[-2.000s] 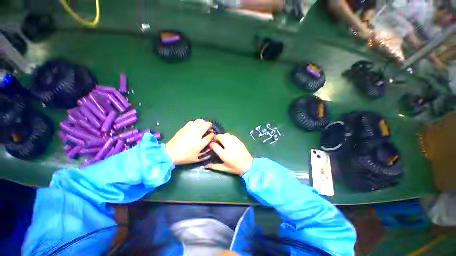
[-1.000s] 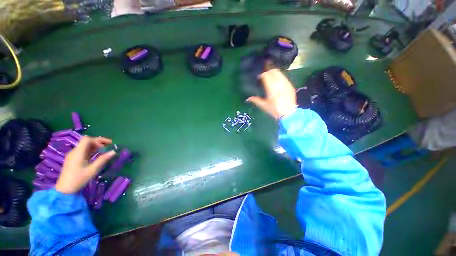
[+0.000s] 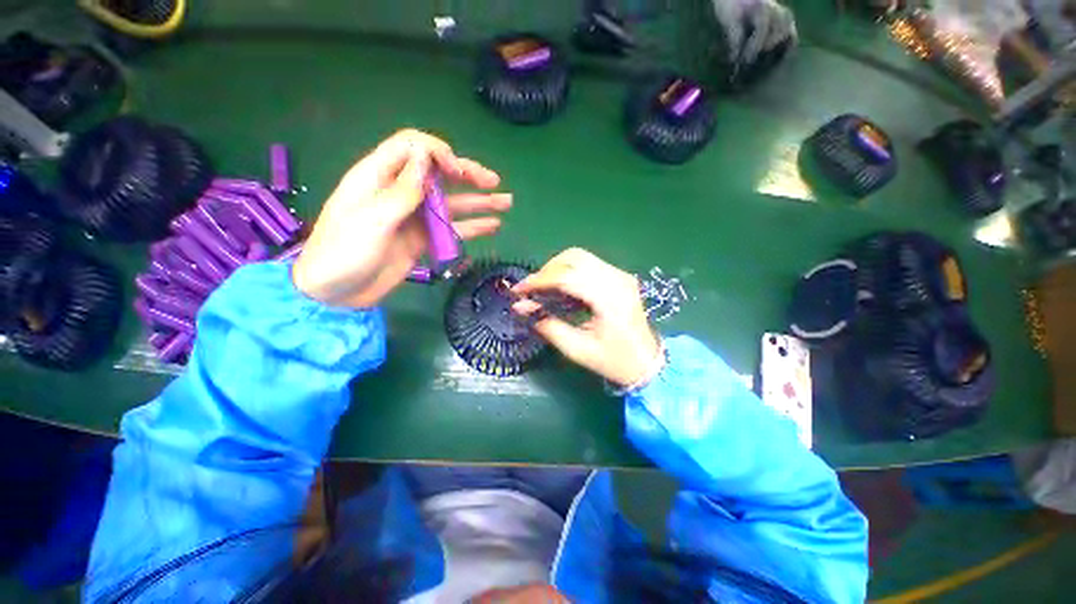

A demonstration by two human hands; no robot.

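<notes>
A black ribbed housing (image 3: pixel 490 336) lies on the green bench in front of me. My left hand (image 3: pixel 395 218) is above and left of it, palm turned up, and holds a purple cell (image 3: pixel 440 224) upright against the palm with a thin dark lead on it. My right hand (image 3: pixel 590 313) is at the right side of the housing, thumb and fingertips together over its centre; whether they hold something small cannot be told. A pile of purple cells (image 3: pixel 195 266) lies at the left. Small silver bits (image 3: pixel 663 295) lie right of my right hand.
Housings with purple cells stand at the back (image 3: pixel 523 94) and back right (image 3: pixel 852 153). Stacked black housings (image 3: pixel 914 354) and a pale phone (image 3: pixel 786 378) lie at the right. More housings (image 3: pixel 132 177) are at the left. A gloved hand (image 3: pixel 755 35) shows at the top.
My left hand has come from the pile with a purple cell. My right hand has moved from the housings at the right to the middle, where a housing now lies. The view has shifted.
</notes>
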